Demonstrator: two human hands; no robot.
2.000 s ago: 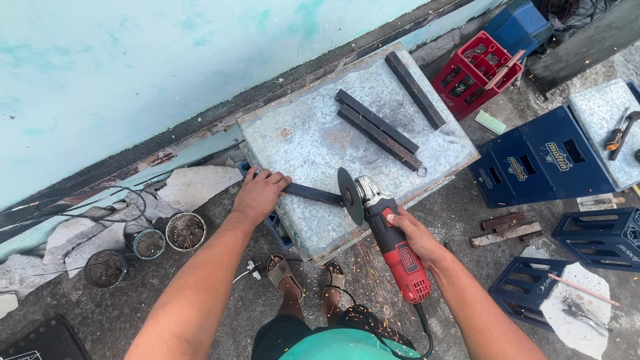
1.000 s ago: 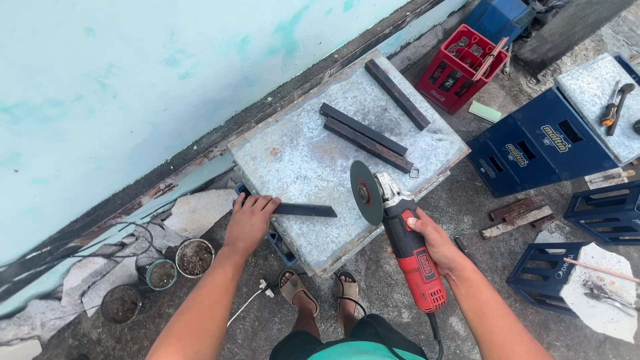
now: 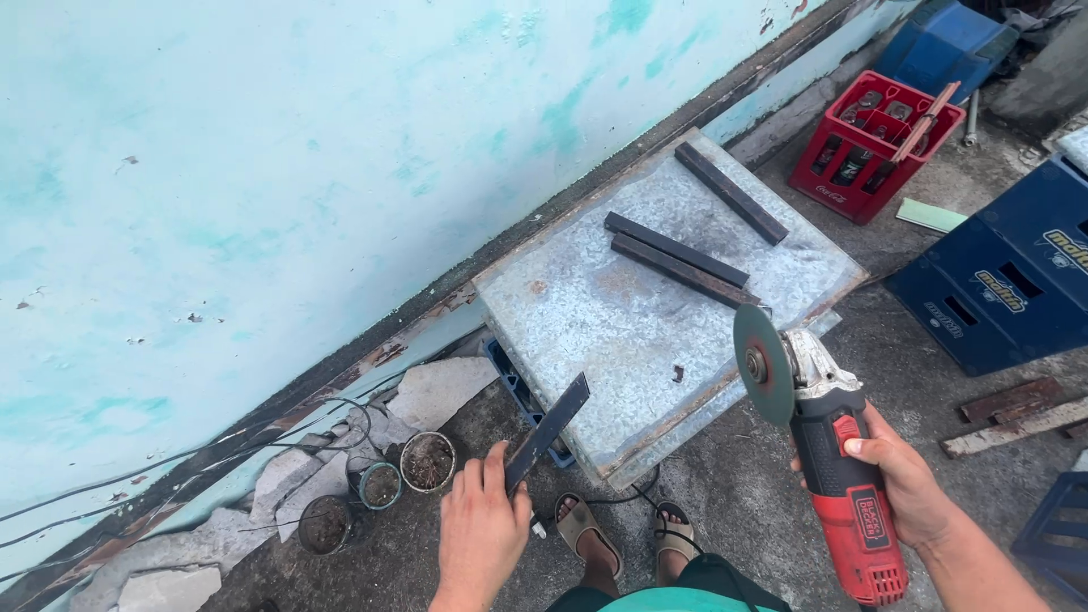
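My left hand [image 3: 484,518] grips one end of a dark metal bar [image 3: 548,429], whose angled far end is over the near left edge of the metal-topped table [image 3: 586,340]. My right hand [image 3: 892,476] holds a red and black Black+Decker angle grinder [image 3: 854,501] by its body, thumb at the red switch. Its cutting disc [image 3: 763,365] stands beside the table's right front edge, apart from the bar. Two dark metal bars [image 3: 680,263] lie side by side on the table, and another dark bar [image 3: 731,194] lies near its far corner. A small dark scrap [image 3: 677,373] rests on the tabletop.
A painted wall [image 3: 255,212] runs along the table's left. Pots of soil [image 3: 427,461] and stone slabs [image 3: 442,391] stand at lower left. A red bottle crate [image 3: 875,149] and blue crates [image 3: 994,280] are at right, with rusty metal pieces [image 3: 1016,412] on the ground.
My left hand has drawn the bar back toward me and tilted it off the tabletop. The grinder's disc, at the bar two seconds ago with sparks flying, is now away from it; no sparks show.
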